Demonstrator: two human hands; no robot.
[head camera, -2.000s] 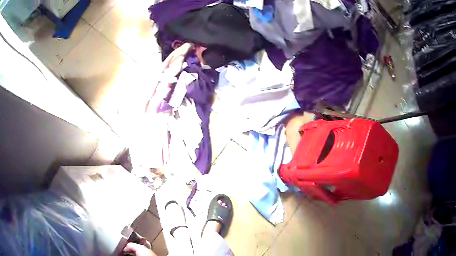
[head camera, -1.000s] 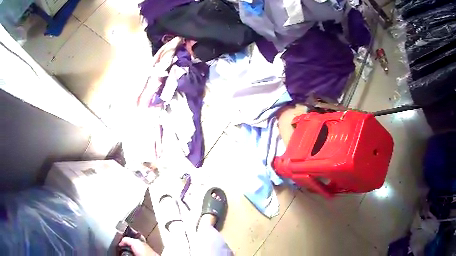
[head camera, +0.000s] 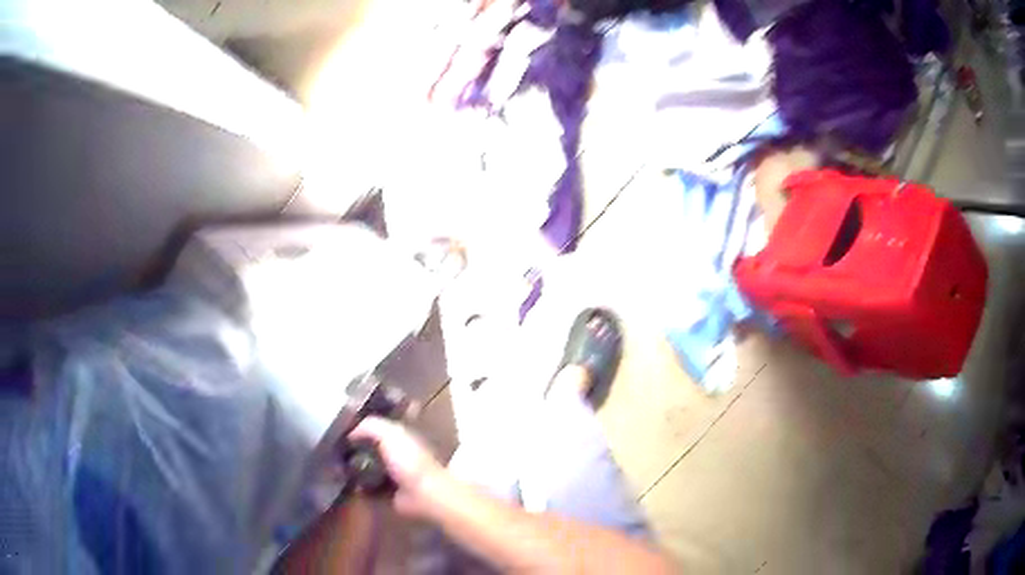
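Observation:
My right hand (head camera: 407, 463), blurred, reaches in from the bottom edge towards the left, with the bare forearm behind it. Its fingers are closed around a dark cylinder (head camera: 365, 465), perhaps a flask. The dark cylinder is beside the near side of a white box (head camera: 326, 303). Blur hides what the cylinder rests on or joins. My left hand is not in view.
Clear plastic sheeting (head camera: 169, 393) lies left of the box. A red stool (head camera: 877, 281) lies tipped over at the right. Purple cloth (head camera: 843, 79) and light blue cloth (head camera: 708, 270) lie on the tiled floor. My sandalled foot (head camera: 593, 348) is near the middle.
The view has swung left and down, so floor things appear farther right and higher. My right hand and forearm show much more, with the hand around the dark cylinder.

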